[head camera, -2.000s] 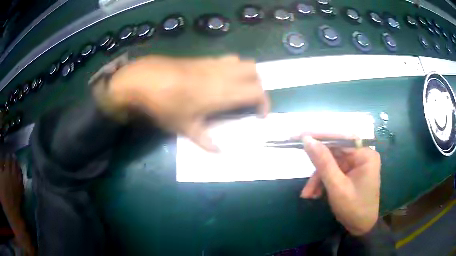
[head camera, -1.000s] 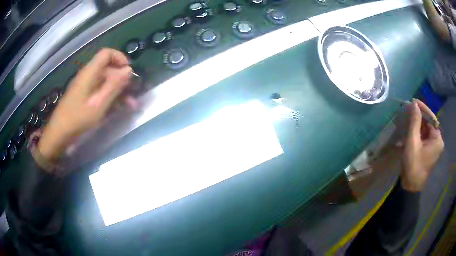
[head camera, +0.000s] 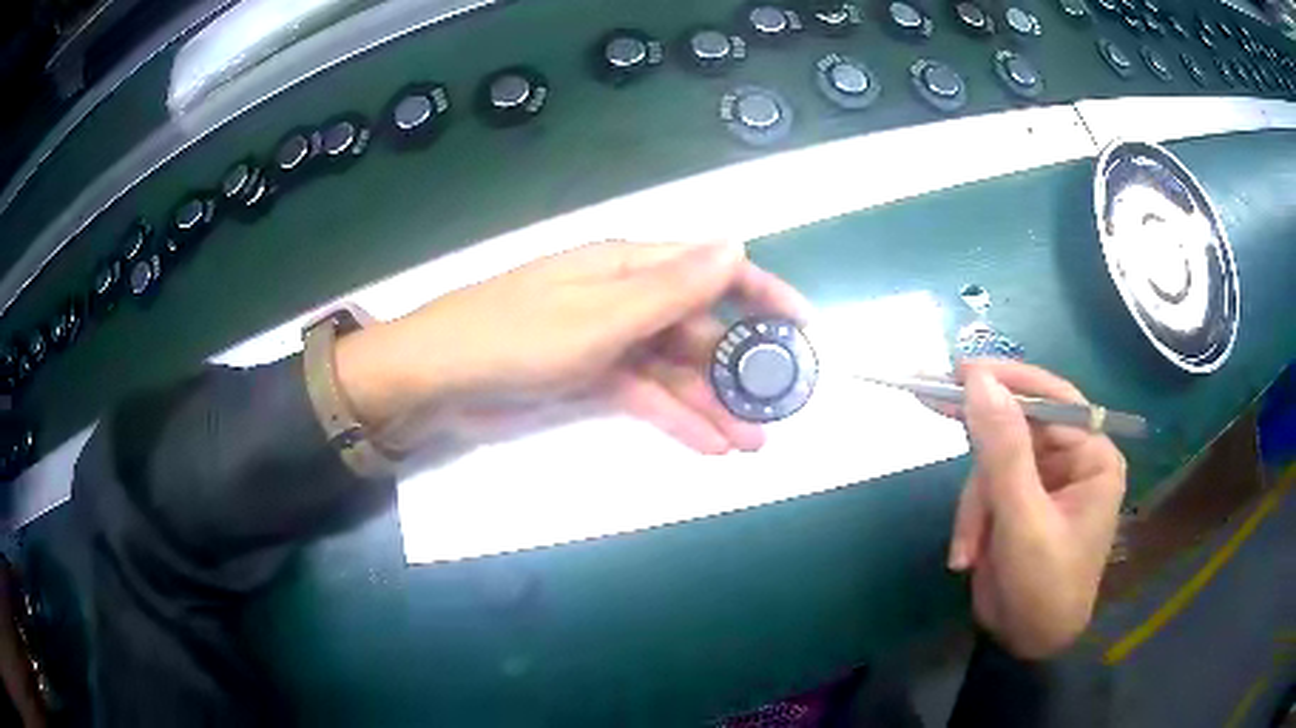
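Note:
My left hand (head camera: 597, 334) holds a round black part (head camera: 766, 370) by its edge over the white wipe. The part's silver-grey centre and pale ring marks face me. My right hand (head camera: 1045, 498) grips a thin pointed hand tool (head camera: 1052, 410) like a pen, its tip pointing left at the part with a small gap between them. The white wipe (head camera: 569, 498) lies flat on the green tabletop, partly covered by my left hand and glaring. Small whitish spots (head camera: 981, 336) lie on the green surface right of the wipe.
A shiny shallow metal dish (head camera: 1168, 259) stands at the right. Behind the pale edge rail (head camera: 910, 182), the green conveyor belt (head camera: 597, 157) carries many similar black parts. A floor with a yellow line shows at lower right. Part of another person's arm shows at the lower left edge.
My left hand has moved from over the belt to above the wipe, now holding the black part. My right hand and tool have come from beyond the dish to the wipe's right end. The view has shifted.

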